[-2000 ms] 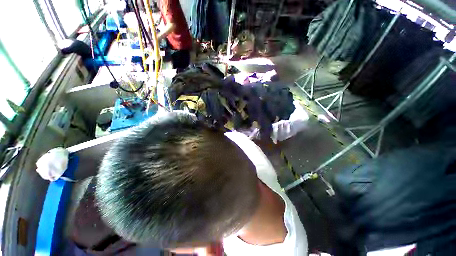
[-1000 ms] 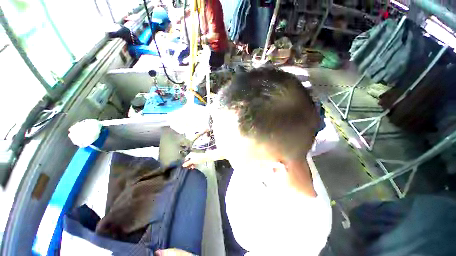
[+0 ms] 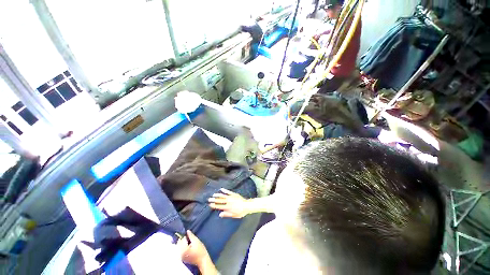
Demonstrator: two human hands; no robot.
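Note:
A dark navy garment (image 3: 201,194) with brown cloth showing lies over the navy padded arm (image 3: 248,188) and the white table. A person in white leans in from the right, and their dark-haired head (image 3: 370,207) covers much of the lower right. That person's bare hand (image 3: 228,204) lies flat on the garment with fingers spread. A second hand (image 3: 194,250) pinches the garment's edge; its forearm is cut off by the bottom edge and appears to be the same person's. I see neither of my own hands.
Blue strips (image 3: 141,146) run along the window side. A white round lump (image 3: 188,102) is at the table's far corner. Yellow hoses (image 3: 344,45) hang beyond. A dark garment pile (image 3: 336,113) and another person in red (image 3: 349,53) are farther back.
The view has swung right to left across the room, showing more window and table. The head in front now sits lower right. The far hand has moved from the garment's edge onto its surface.

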